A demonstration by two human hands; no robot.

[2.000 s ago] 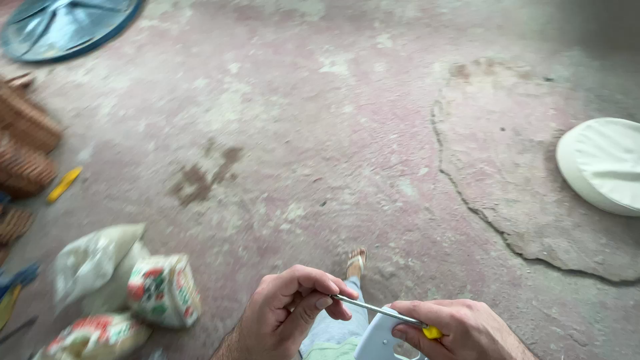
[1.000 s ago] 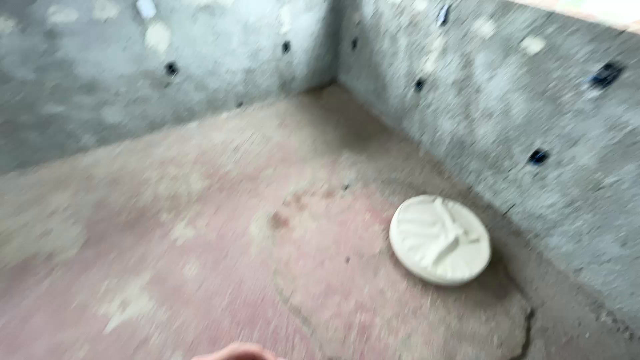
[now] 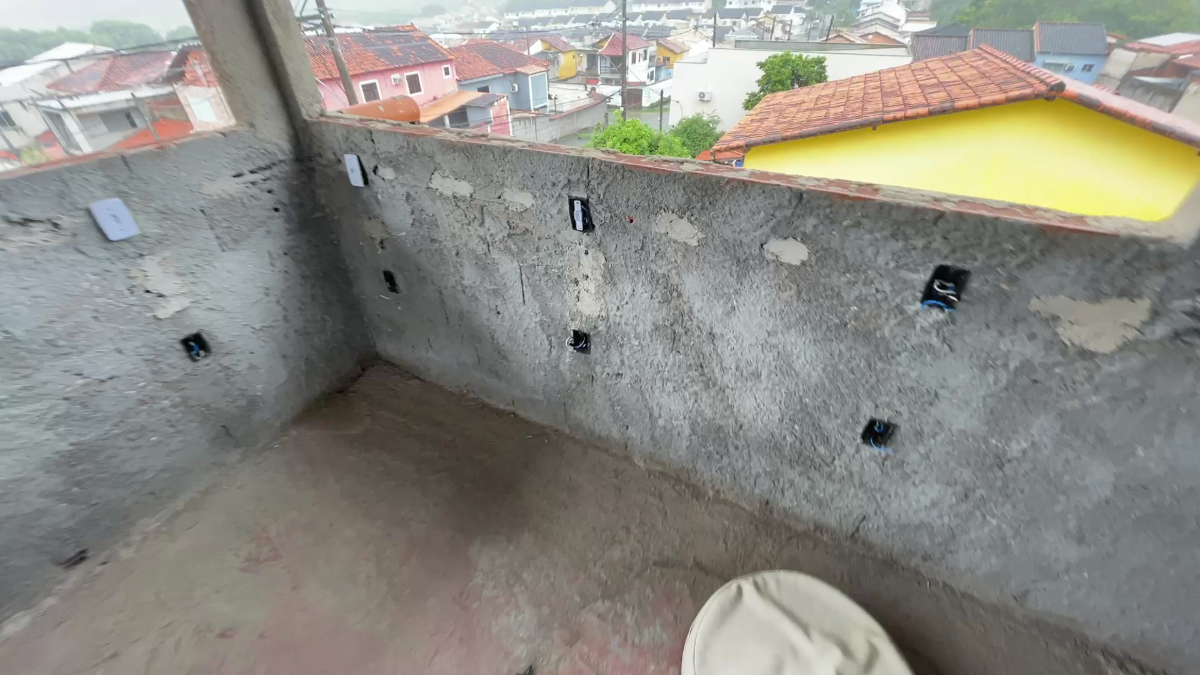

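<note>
Neither of my hands shows in the current view. Along the rough cement-rendered wall, open electrical boxes hold loose wires: an upper box and a lower box at the right, and a lower box near the middle. An upper middle box has a light-coloured part inside it. White cover plates sit on the left wall and close to the corner. Other dark boxes are set lower, one on the left wall and one near the corner.
A round cream padded seat or cushion stands on the worn concrete floor at the bottom right. The wall ends in a brick-coloured top edge, and a concrete pillar rises at the corner. Houses with tiled roofs lie beyond.
The view has swung up and right from the floor to the walls. Both hands, one with a yellow-handled screwdriver two seconds ago, have left the view.
</note>
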